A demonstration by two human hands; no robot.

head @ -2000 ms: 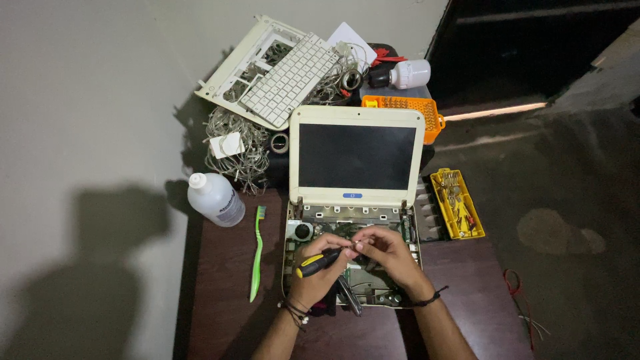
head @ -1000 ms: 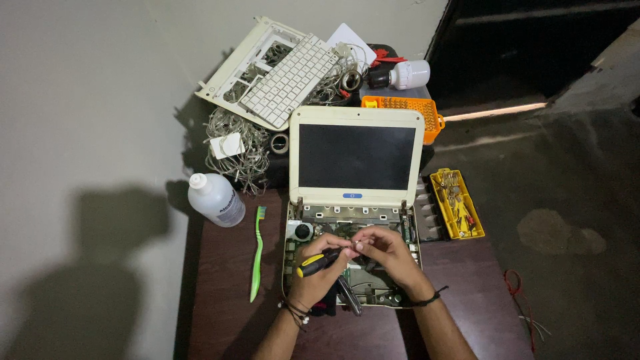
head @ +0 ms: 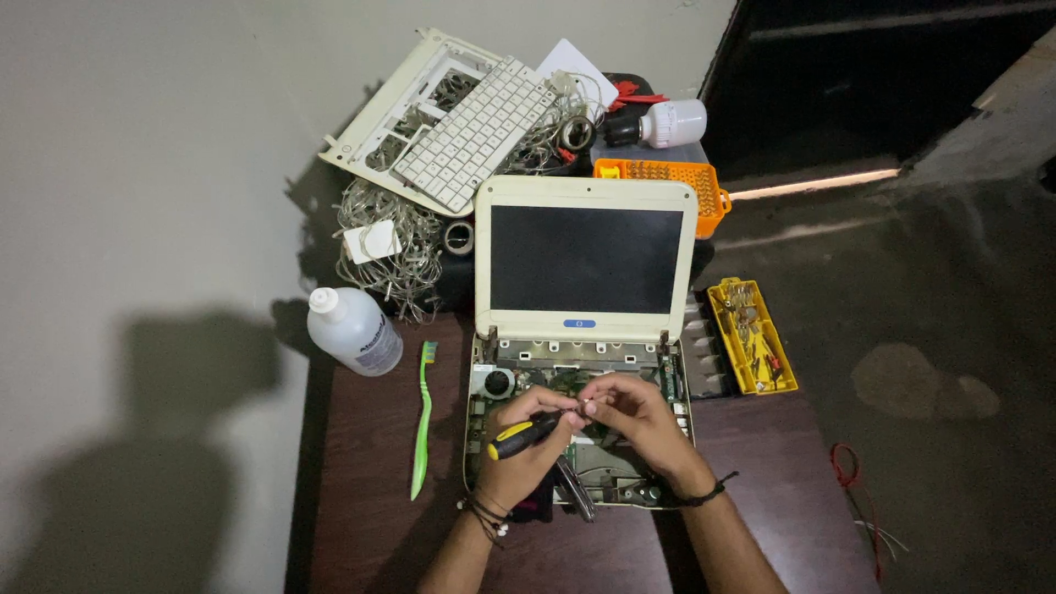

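An opened laptop with a white screen bezel stands on the table, its base uncovered so that the circuit board and a small round fan show. Over the base, my left hand holds a yellow-and-black screwdriver, its handle pointing down-left. My right hand meets the left at the fingertips, pinching something small and pale, too small to name. The screwdriver's tip is hidden by my fingers. Below my hands, a dark, shiny tool, perhaps tweezers or pliers, lies across the base's front edge.
Left of the laptop are a green toothbrush and a bottle of alcohol. Behind lie a loose keyboard, a casing frame, tangled wires and an orange bit case. A yellow tool tray sits at right.
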